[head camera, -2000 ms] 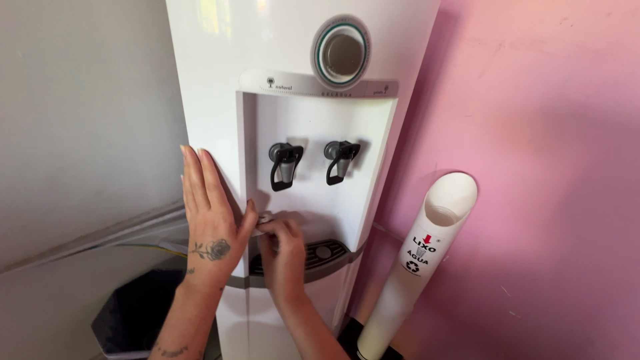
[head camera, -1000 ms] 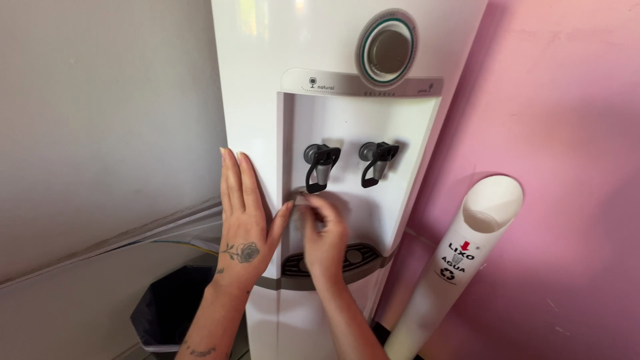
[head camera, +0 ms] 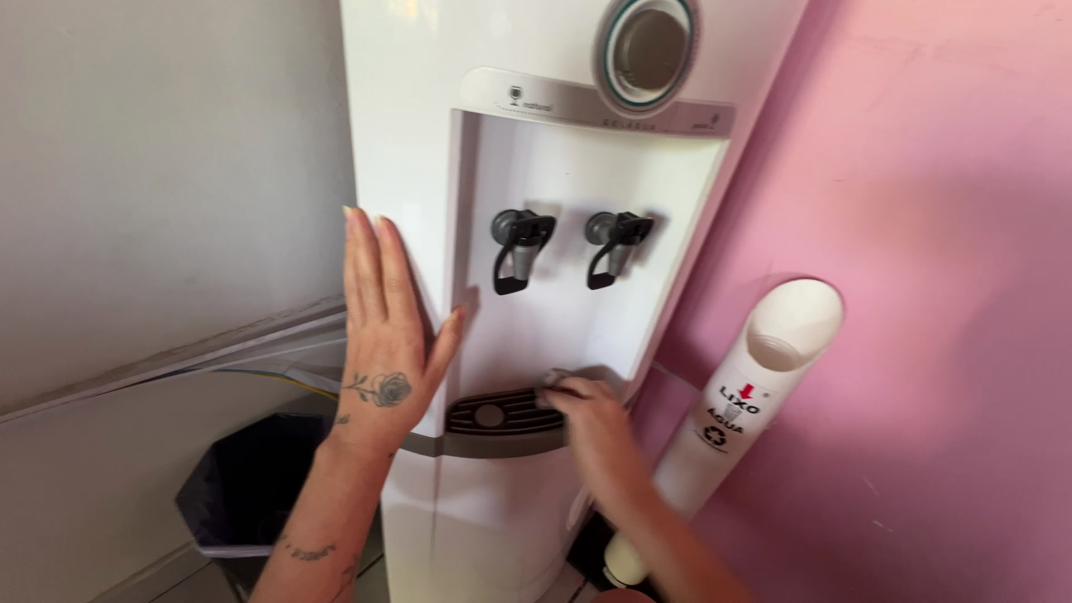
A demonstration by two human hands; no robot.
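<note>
A white water dispenser [head camera: 402, 117] stands before me, with a left black-and-grey tap [head camera: 523, 249] and a right tap [head camera: 619, 248] in its recess. My left hand [head camera: 389, 335] lies flat, fingers pointing up, on the front at the recess's left edge and holds nothing. Low in the recess, my right hand [head camera: 595, 410] pinches a small crumpled greyish piece, seemingly cloth or paper [head camera: 553, 377], against the back wall just above the right end of the dark slotted drip tray [head camera: 494, 416]. The right fingers are blurred.
A white tube-shaped cup disposal bin [head camera: 754, 381] leans to the right against the pink wall. At the lower left stands a black-lined waste bin [head camera: 243, 477]. Cables [head camera: 285, 373] run along the grey wall behind it.
My right hand has moved right and down, from the recess's left side below the left tap to the right end of the drip tray. My left hand stays on the dispenser's front.
</note>
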